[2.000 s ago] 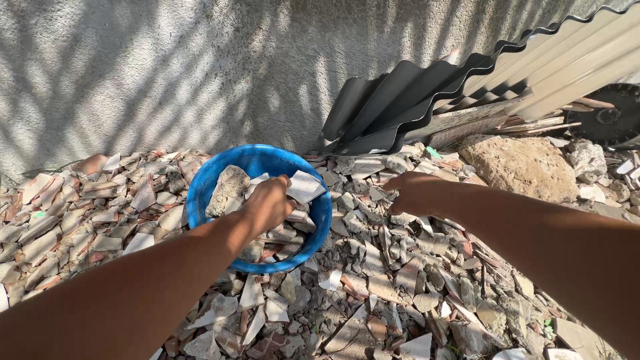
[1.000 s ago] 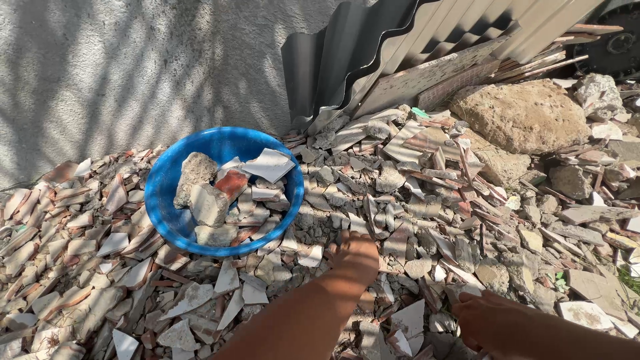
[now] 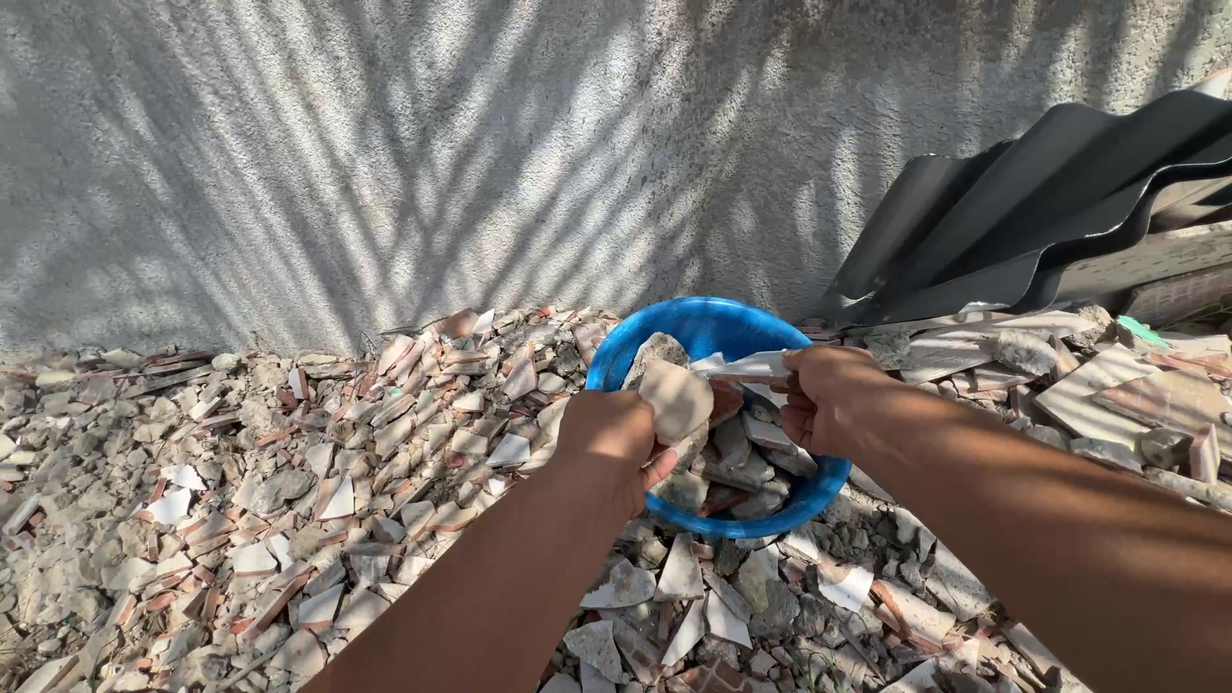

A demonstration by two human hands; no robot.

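A blue plastic basin (image 3: 717,527) sits on the rubble against the wall, partly filled with stones and broken tile. My left hand (image 3: 616,433), over the basin's left side, grips a flat pale stone or tile fragment (image 3: 677,399). At the right rim, my right hand (image 3: 833,395) is closed on a white tile shard (image 3: 756,367) that lies over the basin. Below these, gray chunks of debris (image 3: 736,462) and a rough lump of concrete (image 3: 658,352) show inside the basin.
A rough plastered wall (image 3: 385,154) rises behind the basin. Dark corrugated sheets (image 3: 1039,202) lean at the right, above boards. Broken tile and stone (image 3: 385,500) cover the ground around the basin, with a green scrap (image 3: 1142,332) at the right.
Both hands have moved from the rubble right of the basin to over it, and each now holds a fragment. The view has swung left.
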